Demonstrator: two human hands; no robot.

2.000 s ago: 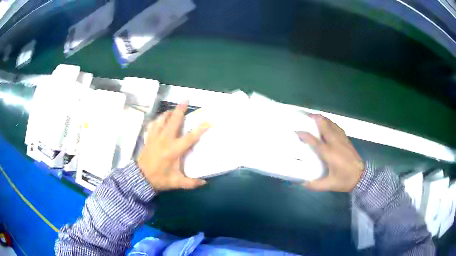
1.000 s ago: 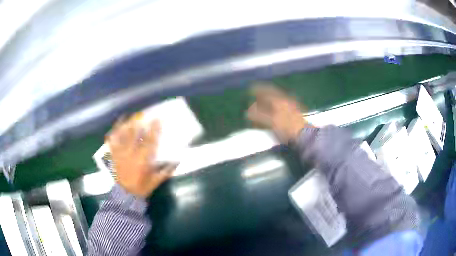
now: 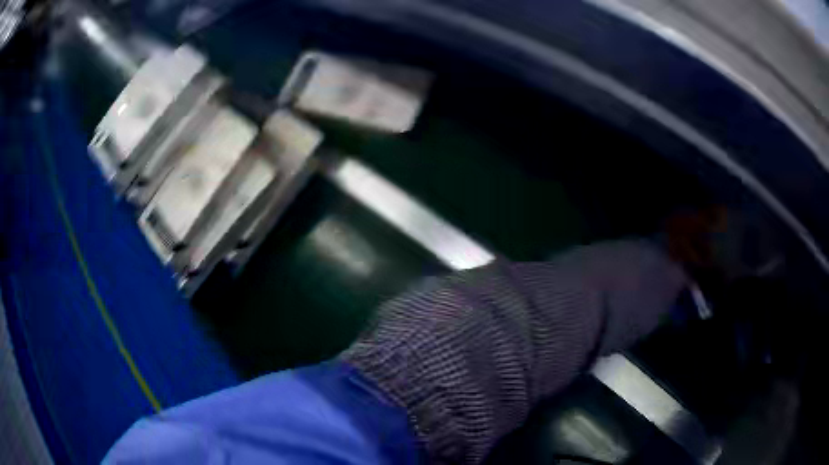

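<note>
My left sleeve crosses from the bottom middle to the right. My left hand (image 3: pixel 698 238) is at its end over the far side of the belt, dark and blurred, so its fingers and any grip cannot be made out. A small pale edge (image 3: pixel 700 300) shows just below it; what it belongs to is unclear. My right hand cannot be made out. Several white cartons (image 3: pixel 202 173) lean and overlap in a row at the upper left. One single carton (image 3: pixel 359 91) lies apart on the belt, just beyond the row.
The green belt (image 3: pixel 518 173) runs diagonally beyond a white metal strip (image 3: pixel 409 213). The dark glossy worktop (image 3: pixel 300 300) lies on the near side. A curved rail bounds the belt's far side at upper right. Blue floor with a yellow line (image 3: pixel 91 272) is at left.
The view has swung left and darkened. The leaning carton row and a single belt carton now show at upper left. My left arm now reaches right; the carton at my left hand is no longer distinguishable.
</note>
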